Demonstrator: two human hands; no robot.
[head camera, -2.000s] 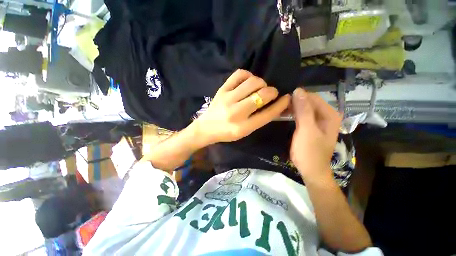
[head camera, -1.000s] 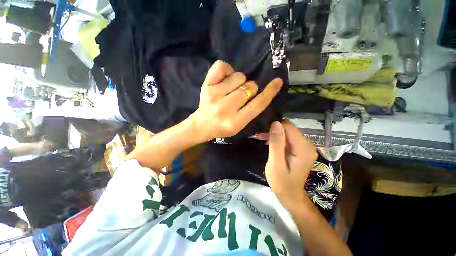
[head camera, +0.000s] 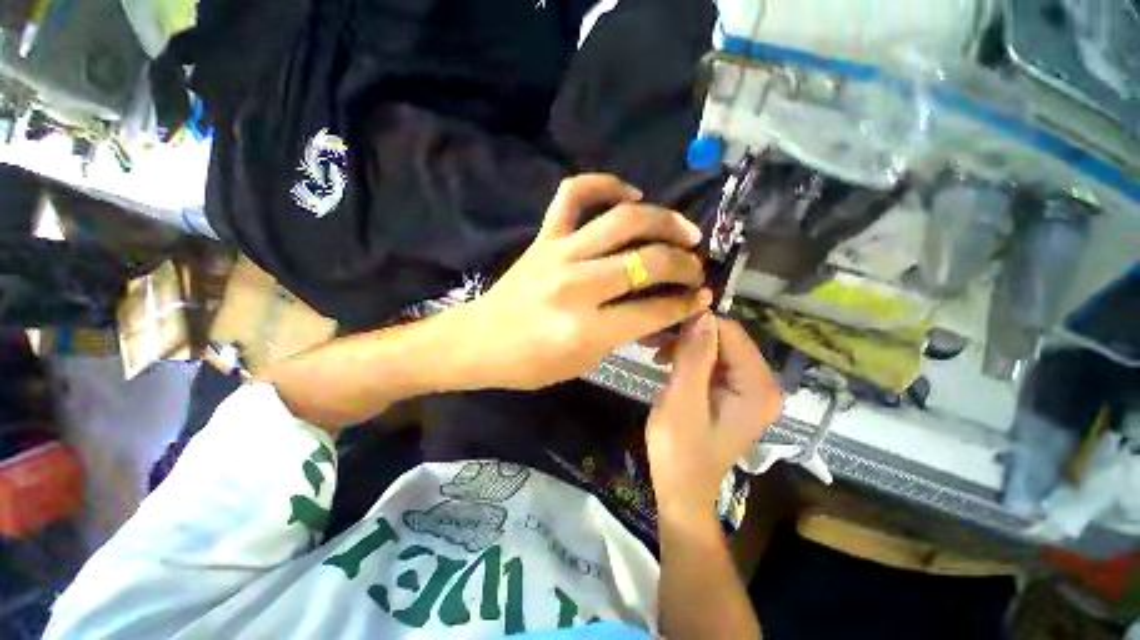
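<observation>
A black garment (head camera: 438, 163) with a small white S-like mark lies heaped on the machine table and hangs toward my lap. My left hand (head camera: 613, 281), with a gold ring, is on the garment's edge, fingers bent beside the presser foot. My right hand (head camera: 715, 388) meets it just below, thumb and fingertips pinching the black edge close to the left fingertips. The presser foot area (head camera: 729, 225) of the sewing machine (head camera: 850, 106) is right beside my fingertips. The fingers hide most of the pinched edge.
A blue knob (head camera: 705, 153) sits by the foot. A yellow cloth (head camera: 863, 354) lies by the machine bed. A graduated strip (head camera: 900, 475) runs along the table edge, with a knotted white scrap (head camera: 806, 453). Cardboard boxes (head camera: 269, 313) and a red bin (head camera: 38, 488) are at the left.
The view has turned and shifted, showing more of the machine. My hands, apart one second ago, have come together at the garment's edge beside the presser foot.
</observation>
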